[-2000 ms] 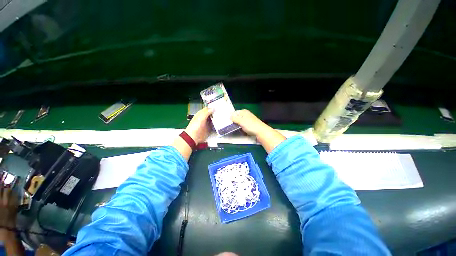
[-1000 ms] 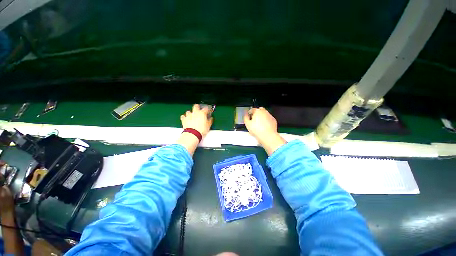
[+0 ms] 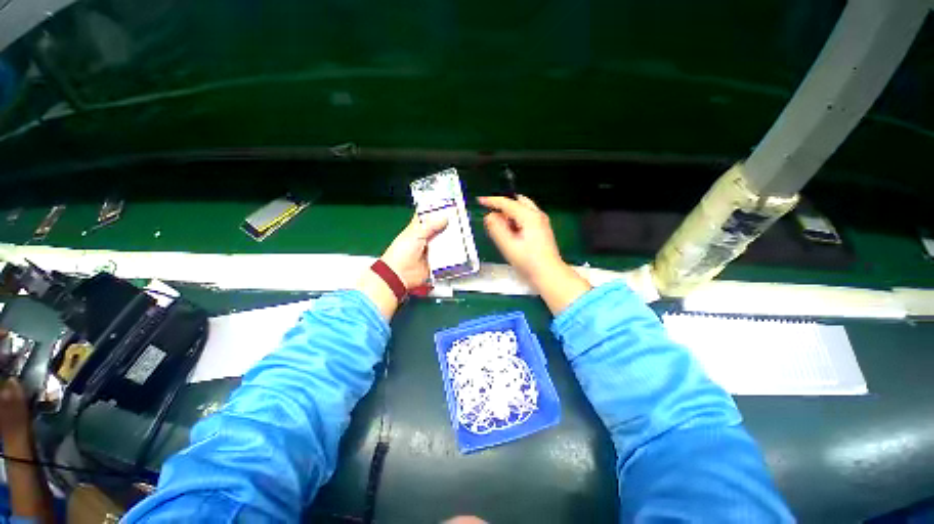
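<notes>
My left hand (image 3: 412, 256), with a dark red band on the wrist, holds an open phone unit (image 3: 447, 227) by its left side, over the belt's near edge. The unit is tilted slightly, with a patterned board area at its far end and a pale panel below. My right hand (image 3: 520, 237) is just right of the unit and apart from it, fingers partly spread. A small dark shape lies just beyond its fingertips; I cannot tell if the hand holds it. A blue tray (image 3: 552, 407) with a heap of thin white loops is on the bench between my forearms.
Other phone units (image 3: 274, 217) lie on the green belt at left and right. A long black tray (image 3: 625, 233) is on the belt. A tape-wrapped post (image 3: 717, 230) slants at right. Papers (image 3: 763, 353) and black equipment (image 3: 128, 348) are on the bench. A person's hand (image 3: 14, 409) shows at far left.
My hands were both down at the belt one second ago. My left hand now holds a phone unit raised at the belt's near edge. The belt units have shifted to the right.
</notes>
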